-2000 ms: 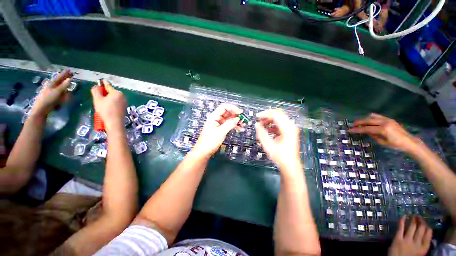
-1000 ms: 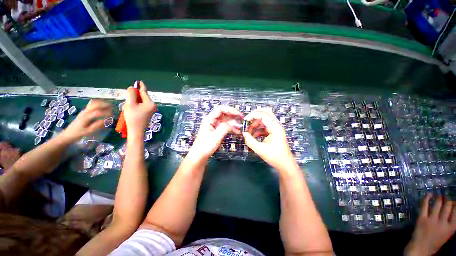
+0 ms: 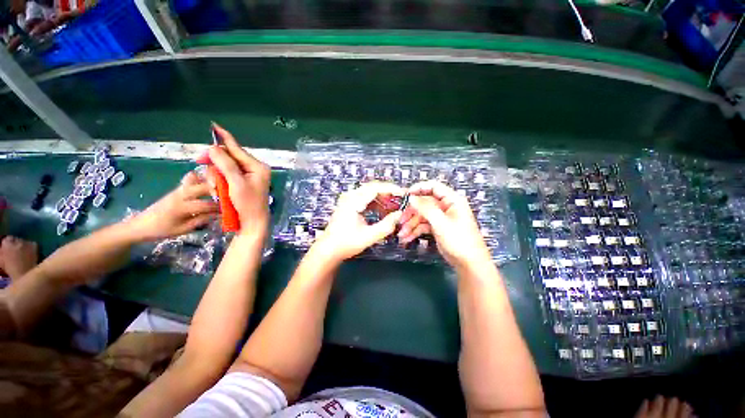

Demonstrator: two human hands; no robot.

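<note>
My left hand (image 3: 359,220) and my right hand (image 3: 440,222) meet over the blister tray (image 3: 498,237) in front of me. Their fingertips pinch a tiny dark circuit board (image 3: 403,202) between them. The fingers hide most of it. The clear tray lies lengthwise with rows of small parts in its pockets; my hands cover its middle.
A second blister tray (image 3: 582,369) with dark and white parts lies to the right, a paler tray (image 3: 702,269) beyond it. At left a neighbour's hands hold an orange-red screwdriver (image 3: 225,200) near loose housings (image 3: 86,189). Small pieces lie on the conveyor belt (image 3: 376,102).
Two seconds ago my hands were apart, a green board in my left fingers; now they meet around it. The neighbour's screwdriver has moved right. The hand over the right tray has withdrawn.
</note>
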